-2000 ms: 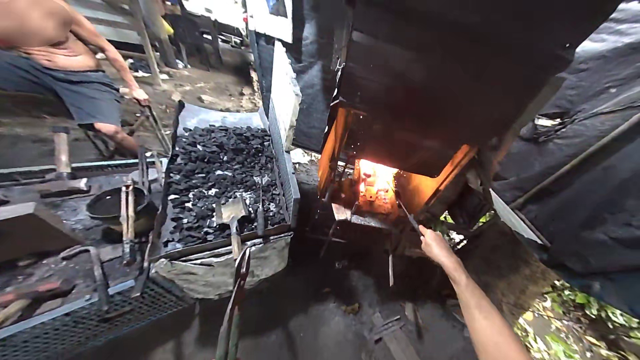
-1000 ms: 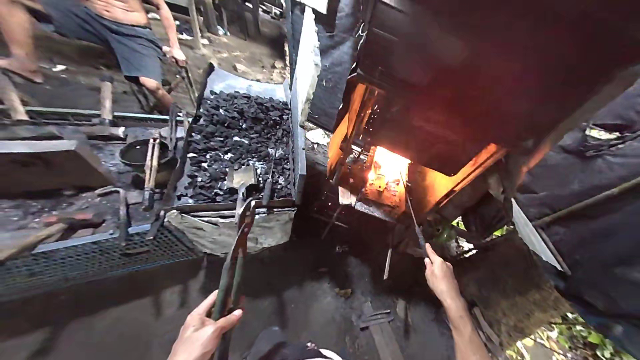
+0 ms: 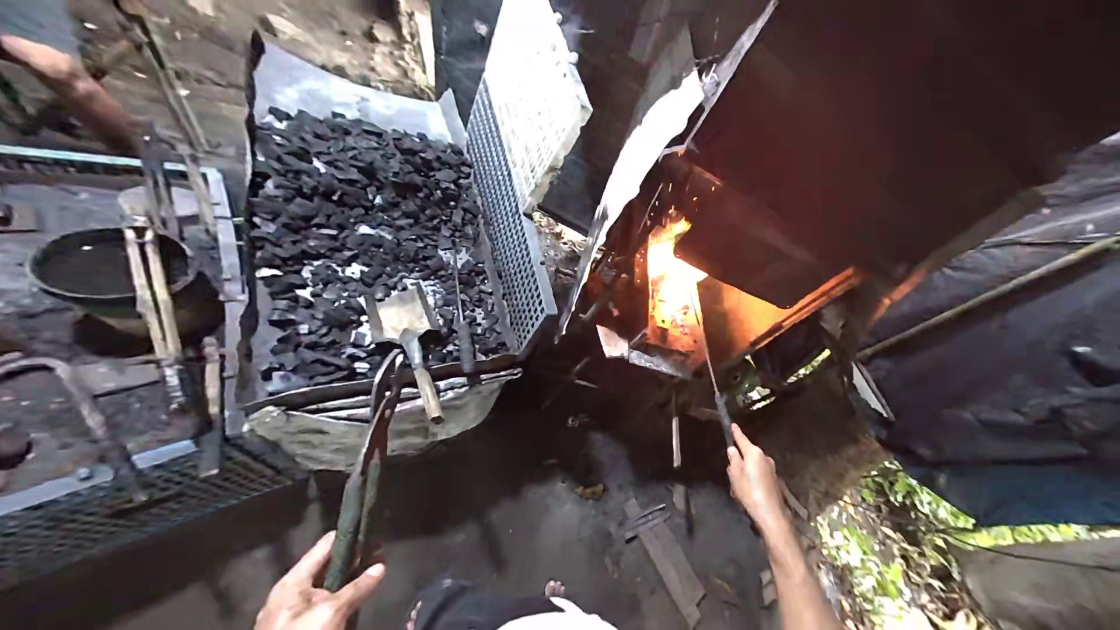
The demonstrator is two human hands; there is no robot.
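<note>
My left hand (image 3: pixel 319 586) grips the handles of long metal tongs (image 3: pixel 367 472), whose jaws point up toward the front edge of the charcoal tray. My right hand (image 3: pixel 752 468) is closed around the dark handle of a thin metal rod (image 3: pixel 707 359); its far end reaches into the burning forge (image 3: pixel 674 289), where the tip is lost in the glare. Charcoal (image 3: pixel 350 201) fills the metal tray at left of the forge. On it lie a small shovel (image 3: pixel 404 315) with a wooden handle and a thin dark-handled tool (image 3: pixel 465 341).
A dark metal sheet (image 3: pixel 875 131) hangs over the forge. At left, a round black pan (image 3: pixel 109 271) and several tools stand on a mesh-sided bench (image 3: pixel 157 499). A person's arm (image 3: pixel 74 87) shows at upper left. Wood pieces (image 3: pixel 665 560) lie on the floor.
My left hand, out of view two seconds ago, came into view on the tongs. Flames in the forge have risen and sparks fly. The view has shifted closer to the charcoal tray.
</note>
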